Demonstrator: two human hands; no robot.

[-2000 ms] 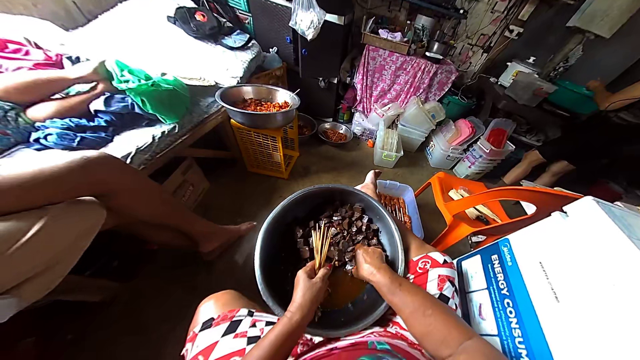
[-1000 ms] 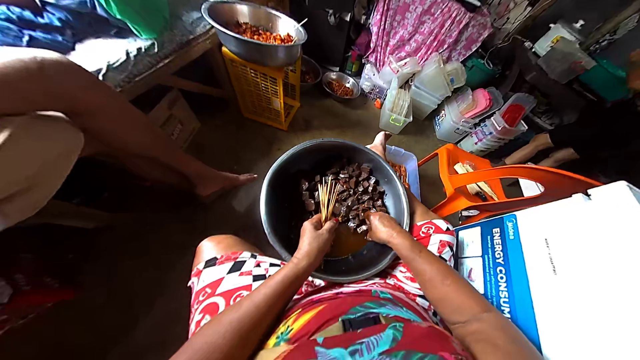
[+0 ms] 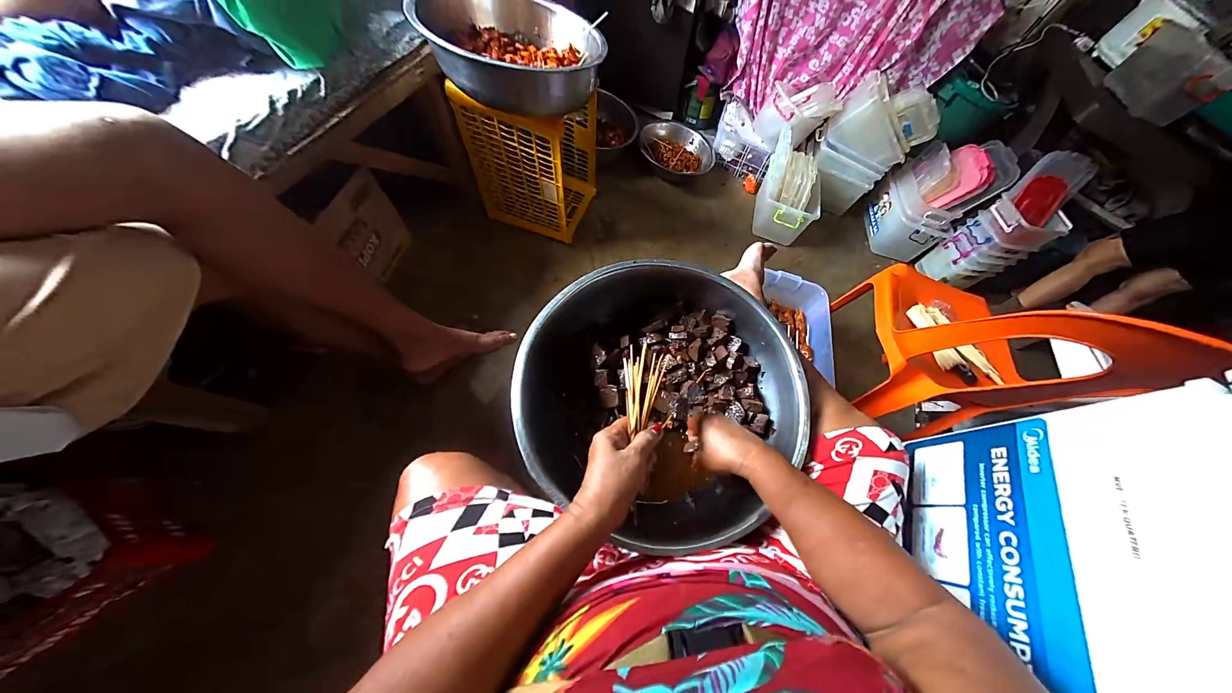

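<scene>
A large round metal basin (image 3: 534, 385) rests on my lap, with many dark brown cubes (image 3: 707, 361) and some brownish liquid (image 3: 679, 476) inside. My left hand (image 3: 619, 467) is closed around a bundle of thin wooden skewers (image 3: 642, 380), which fan upward over the cubes. To its right, my right hand (image 3: 722, 445) is down in the basin at the near edge of the cubes, its fingertips touching or pinching a dark piece. Whether a skewer is also between those fingers cannot be made out.
A steel bowl of reddish pieces (image 3: 505, 87) stands on a yellow plastic crate (image 3: 525, 168). Right of the basin are a plastic tub of skewered food (image 3: 818, 318), an orange chair (image 3: 948, 337) and a white appliance (image 3: 1145, 520). Another person's bare leg (image 3: 289, 260) reaches in from the left.
The view has tilted down. Both hands stay at the basin, the left with the skewers in it. My right hand has shifted slightly among the cubes.
</scene>
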